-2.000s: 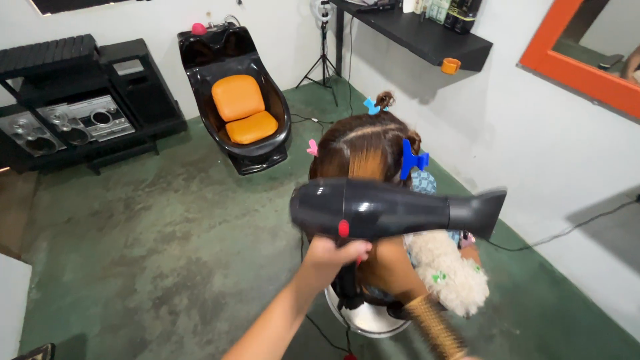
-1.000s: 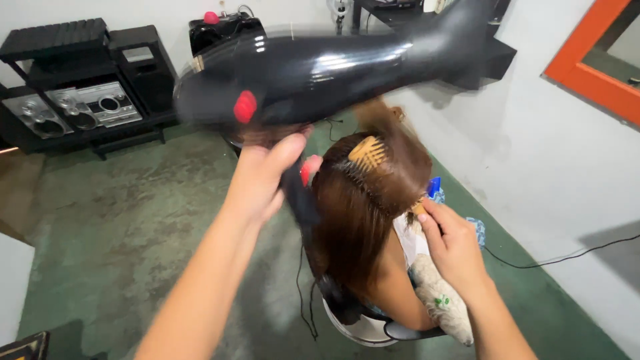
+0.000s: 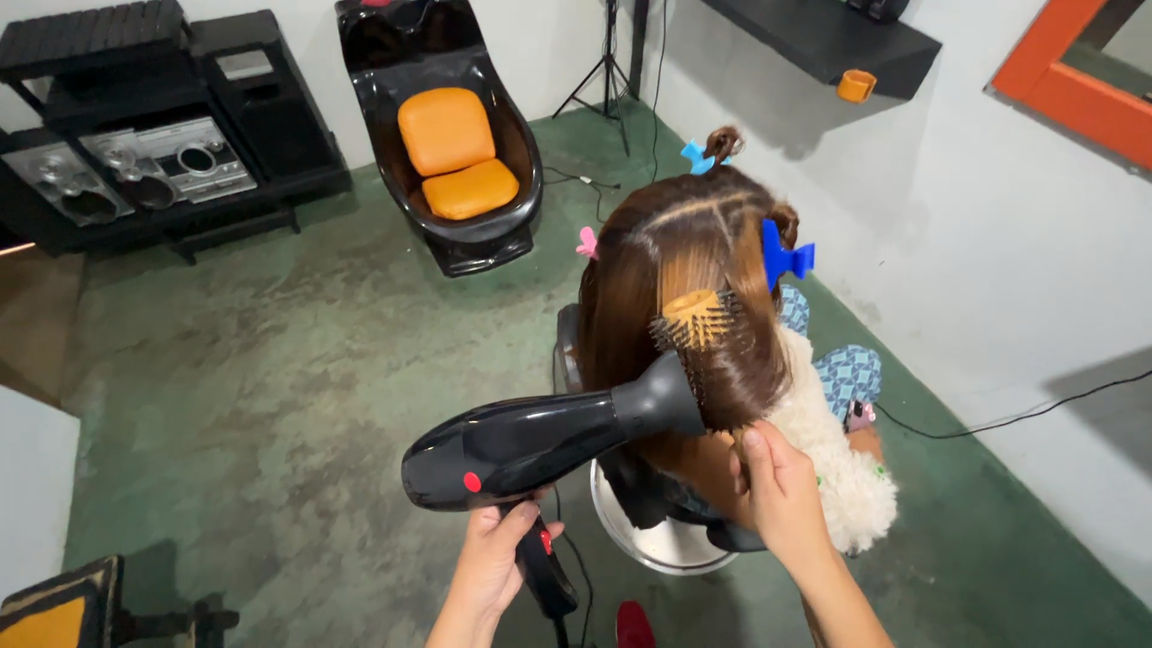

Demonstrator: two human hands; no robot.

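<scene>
My left hand [image 3: 499,544] grips the handle of a black hair dryer [image 3: 540,445], whose nozzle points right at the hair of a seated person [image 3: 621,297]. My right hand [image 3: 774,486] is closed on the handle of a round hair brush [image 3: 697,319]; a section of brown hair wraps over the brush, hiding much of it. A dark blue claw clip [image 3: 785,254], a light blue clip [image 3: 697,157] and a pink clip [image 3: 587,242] sit in the hair. Beside the person's lap is a fluffy cream-coloured thing [image 3: 855,495].
A black shampoo chair with orange cushions [image 3: 459,193] and a stereo on a black stand [image 3: 198,162] are at the back left. A black wall shelf [image 3: 837,45] and orange-framed mirror [image 3: 1071,81] are at the right. Cables [image 3: 1017,414] run to the right and below the dryer.
The dryer has come down from in front of the upper view to beside the hair. The brush now lies within the hair at the back of the head, with my right hand lower down.
</scene>
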